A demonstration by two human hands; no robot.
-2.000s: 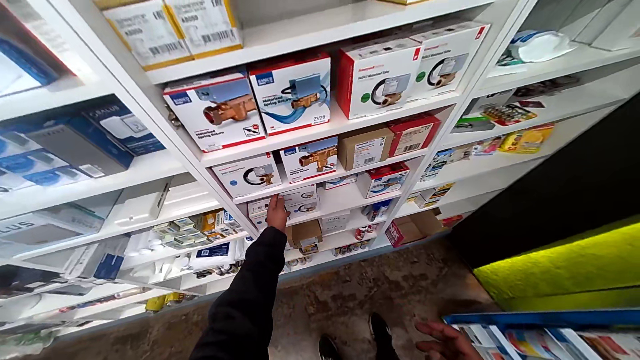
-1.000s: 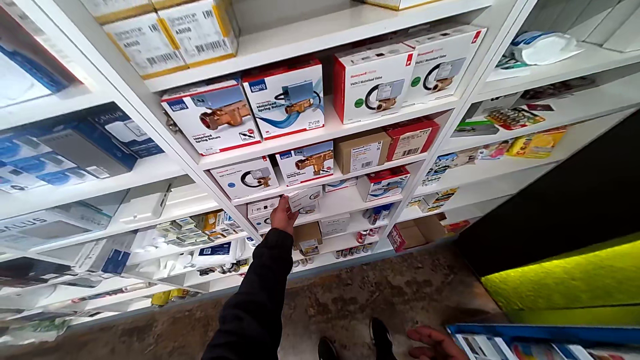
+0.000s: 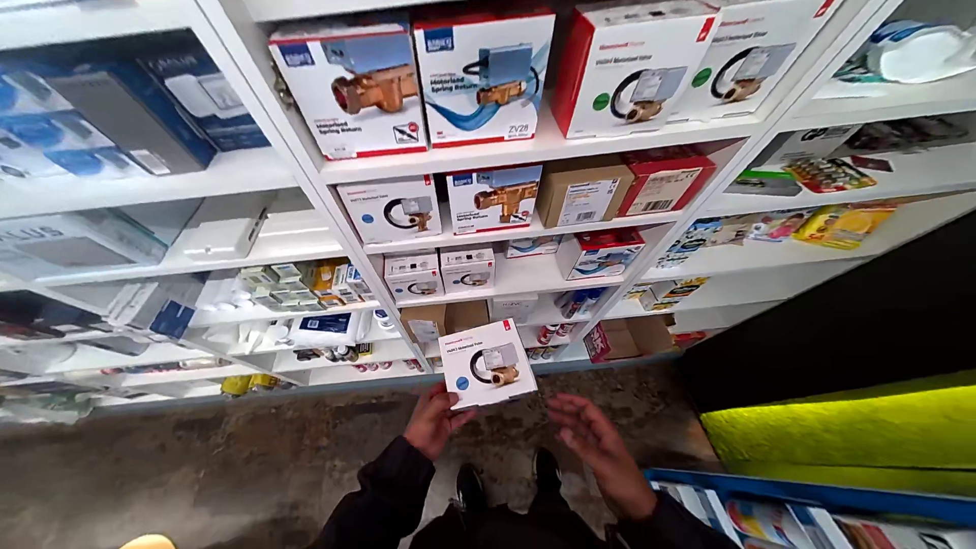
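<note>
A white motorised valve box with a picture of the valve and a blue dot on its front is in my left hand, held by its lower left corner above the floor. My right hand is just right of the box, fingers apart, not touching it. Beyond them, two small white valve boxes stand side by side on a shelf. One shelf higher are a white valve box, a valve box with a copper-coloured valve picture, a brown carton and a red box.
White shelving stretches across the view. Larger valve boxes stand on an upper shelf, blister packs of batteries to the right. An open cardboard box sits low down. At the bottom right is a blue-edged display of packets, below a yellow-green panel.
My left hand has drawn back from the small boxes on the shelf and now holds a white valve box low in front of me. The right hand has come in beside that box.
</note>
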